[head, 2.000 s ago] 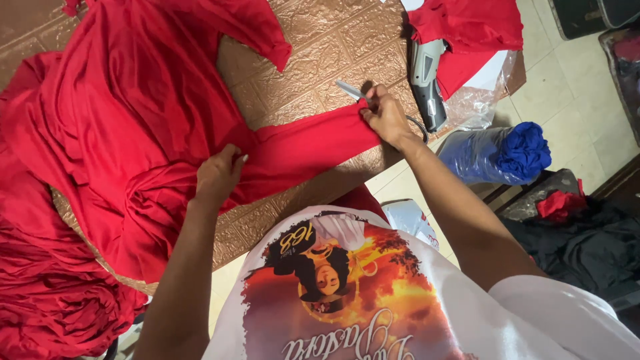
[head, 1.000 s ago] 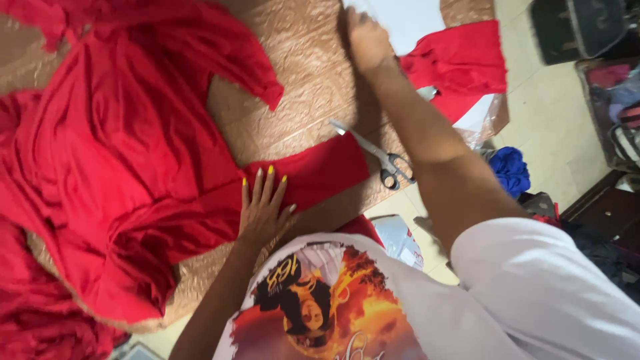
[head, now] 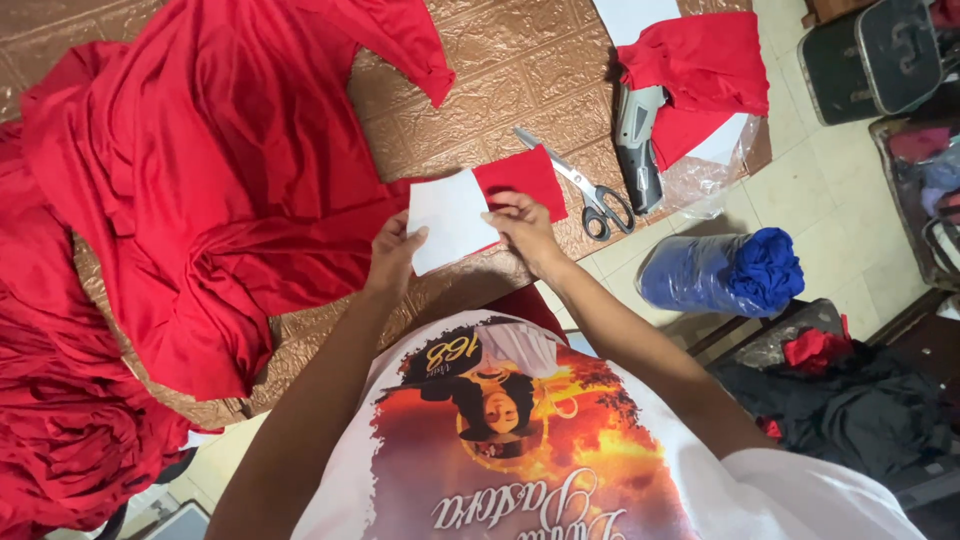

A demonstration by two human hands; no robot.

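Both my hands hold a white paper piece [head: 451, 221] over a strip of red fabric [head: 522, 180]. My left hand [head: 395, 251] pinches its left edge between thumb and fingers. On the opposite edge, my right hand [head: 523, 229] grips it, thumb on top, some fingers on the red fabric. Scissors with black handles [head: 581, 184] lie just right of the strip, blades slightly apart, one blade tip beyond the cloth's upper edge. A large heap of red fabric [head: 217, 150] joins the strip on the left.
A grey and black handheld tool [head: 637, 146] lies on the brick-patterned table cover [head: 487, 82], beside folded red fabric [head: 705, 64] and white sheets [head: 637, 16]. Past the table edge are a plastic-wrapped blue fabric roll [head: 720, 271], black cloth [head: 847, 397] and a dark case [head: 870, 60].
The scissors were in my right hand two seconds ago and lay on the table one second ago. My right hand has come back from the upper table, and the white piece is now over the red strip.
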